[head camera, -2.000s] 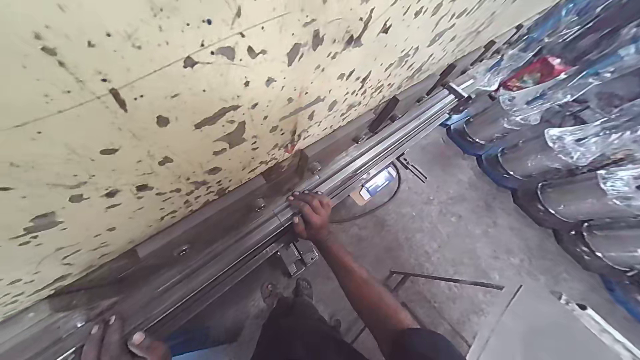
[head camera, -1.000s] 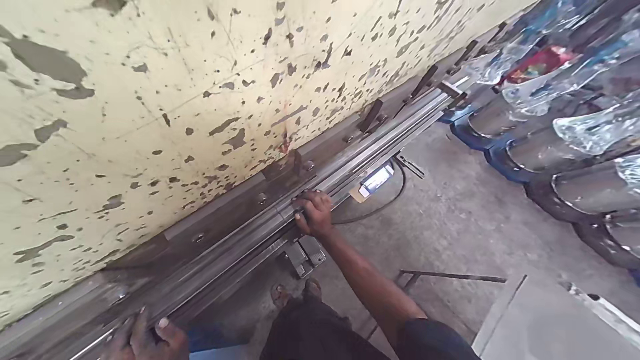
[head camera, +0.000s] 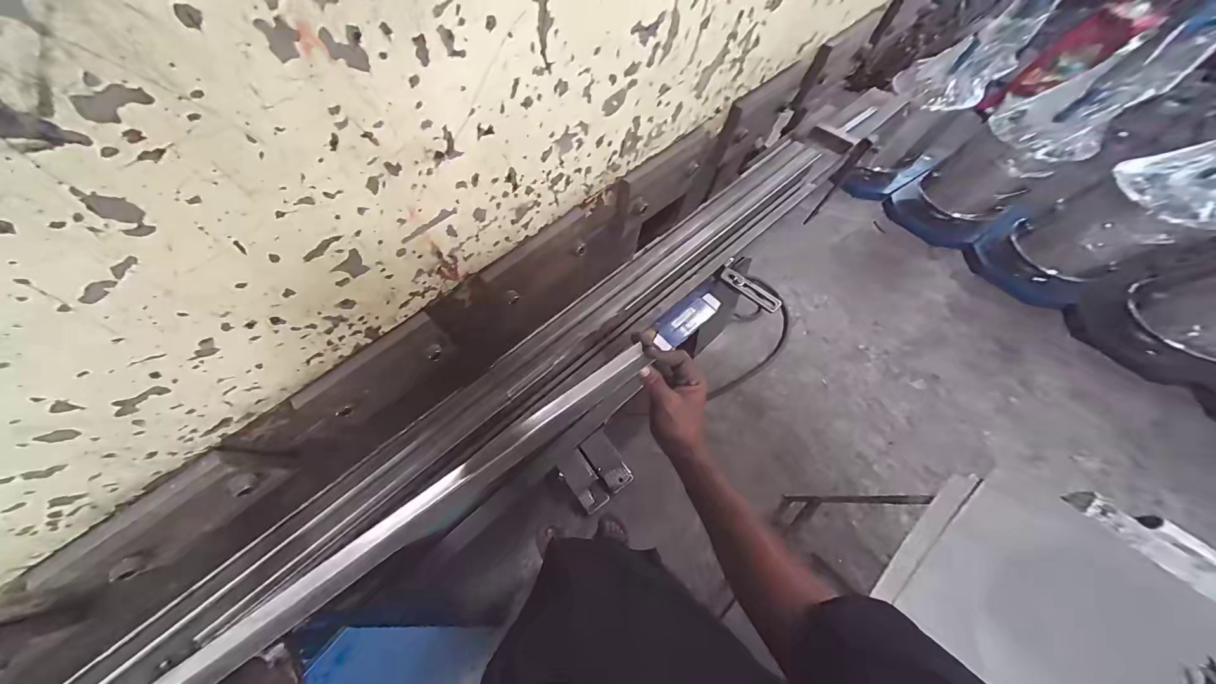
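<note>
Long metal strips lie side by side along the bed of a large machine with chipped cream paint. My right hand grips the right end of a bright metal strip, thumb on top and fingers curled around the end. This strip runs down to the lower left along the near edge of the others. Only a small, dark part of my left hand shows at the bottom edge, beneath the strip's lower end; its fingers are hidden. A blue and white box sits just beyond my right hand.
Against the strips' far end stands a metal stop. A black cable loops down by the bed. Plastic-wrapped metal cylinders stand on the floor at right. A pale sheet-topped surface is at lower right, a blue surface at lower left.
My right hand, earlier laid on top of the strips, now grips the end of one bright strip at their near side. My left hand has gone mostly out of sight at the bottom edge.
</note>
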